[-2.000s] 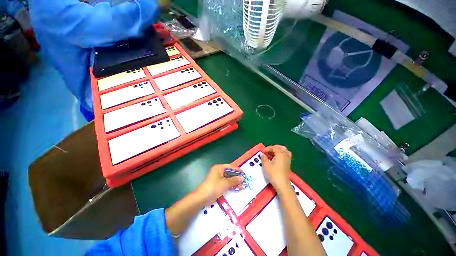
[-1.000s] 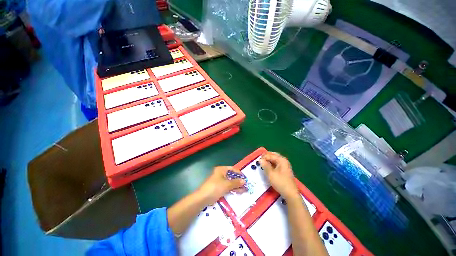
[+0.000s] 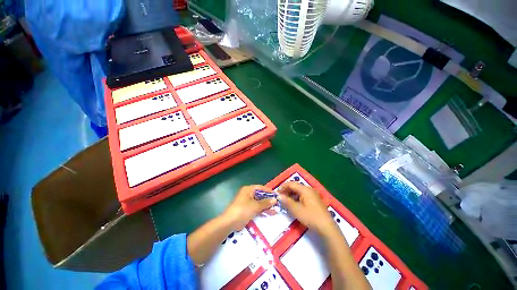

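Observation:
My left hand [image 3: 247, 205] is bare and holds a small shiny bluish strip [image 3: 264, 195] between thumb and fingers. My right hand [image 3: 304, 205] is bare, its fingertips at the right end of the strip; whether they pinch a tiny piece cannot be told. Both hands are over a white phone back cover [image 3: 273, 225] with dark camera dots at its upper end, partly hidden by my hands. It lies in a red-orange foam tray [image 3: 290, 232], which holds several more white covers and is cut off by the lower edge.
A stack of red-orange trays [image 3: 193, 177] with white covers is at upper left, a black box [image 3: 146, 56] on it. A person in blue [image 3: 73, 51] stands behind. An open carton [image 3: 85, 209] is below left. A white fan [image 3: 300, 25] and plastic bags [image 3: 405, 190] are at the back.
My right hand has moved left and down from the cover's camera dots to the strip at my left hand. The person's arm at upper left has drawn back from over the black box.

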